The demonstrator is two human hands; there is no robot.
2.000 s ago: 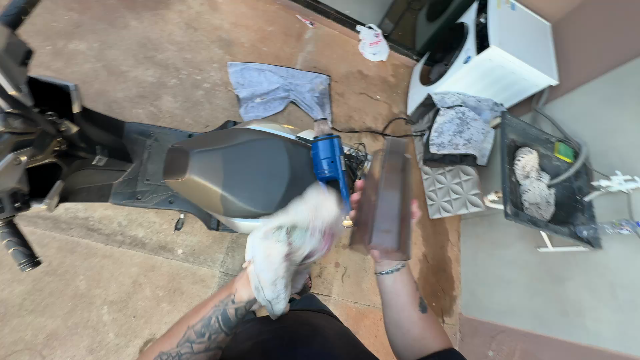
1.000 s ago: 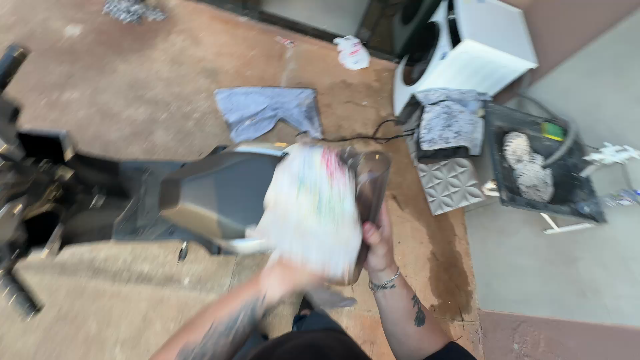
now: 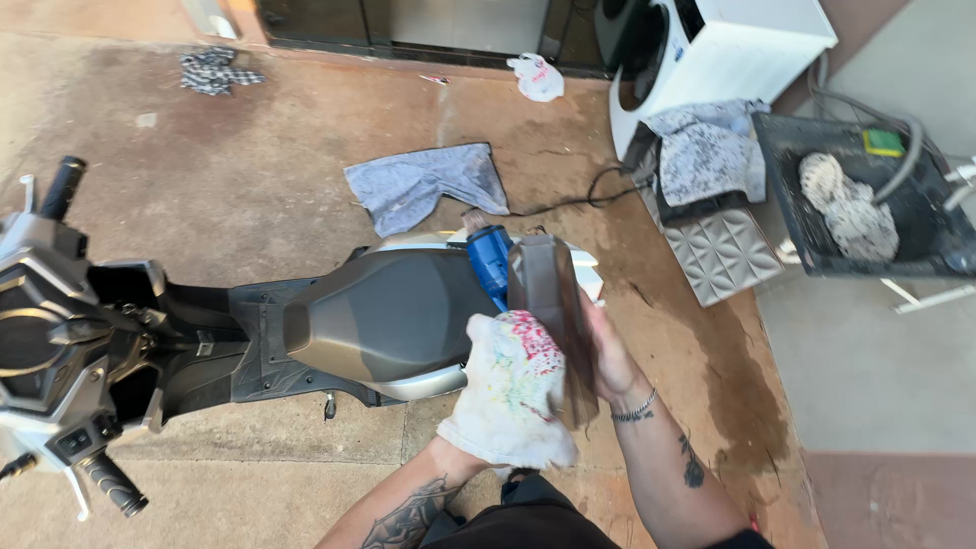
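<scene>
My left hand [image 3: 457, 456] is mostly hidden under a white cloth [image 3: 515, 393] with red, green and yellow marks, which lies against a brown translucent plastic piece [image 3: 550, 305]. My right hand [image 3: 608, 347] grips that piece by its right side, fingers partly hidden behind it. Just left of the piece's upper end, a blue heat gun [image 3: 489, 258] rests at the rear of a scooter seat [image 3: 389, 313]. The scooter's handlebar grip [image 3: 113, 482] and floorboard are at the left.
A grey cloth [image 3: 431, 183] lies on the floor beyond the seat, near a black cord [image 3: 602, 194]. A white washing machine [image 3: 751, 57], a folded spotted cloth [image 3: 709, 160], a grey textured panel [image 3: 724, 255] and a dark sink basin [image 3: 846, 263] stand at right. A plastic bag [image 3: 537, 76] lies farther back.
The cloth in my left hand has moved from beside the plastic piece onto it, and now sits lower on it than one second ago. My right hand keeps hold of the piece.
</scene>
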